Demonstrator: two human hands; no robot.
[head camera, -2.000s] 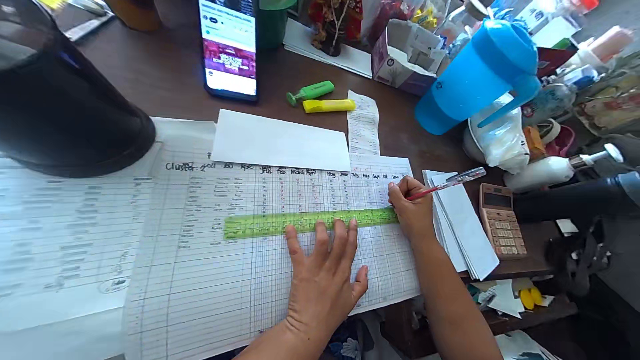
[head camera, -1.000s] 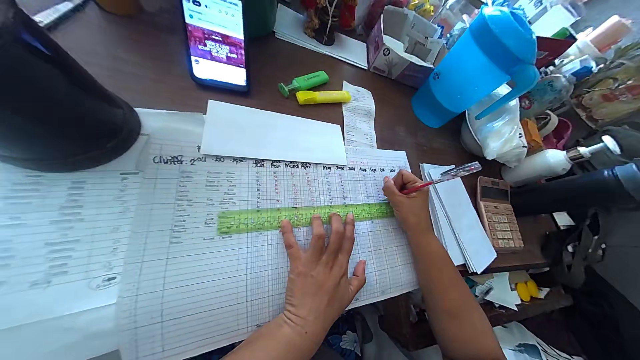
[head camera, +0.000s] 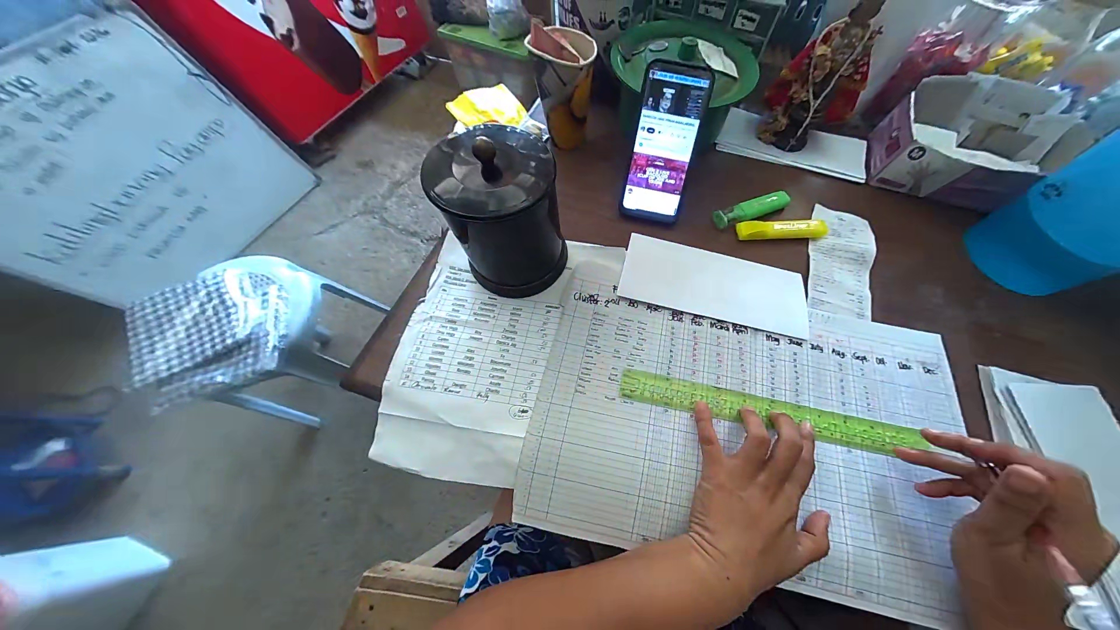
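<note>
A green transparent ruler lies slanting across a ruled ledger sheet with handwritten columns. My left hand rests on the sheet, fingers spread, fingertips on the ruler's lower edge. My right hand is at the ruler's right end, its extended fingertips touching that end. A pen shows blurred beside the right hand, apparently held in it. A blank white paper covers the top of the ledger. A printed list lies to the left, partly under a black lidded canister.
A smartphone stands at the back, near green and yellow highlighters and a receipt. A blue pitcher, an opened box and stacked papers are at right. A plastic stool and whiteboard stand left.
The view has swung to the left. My right hand has changed its pose from a pen grip at the ruler's end to extended fingers there. My left hand still rests against the ruler.
</note>
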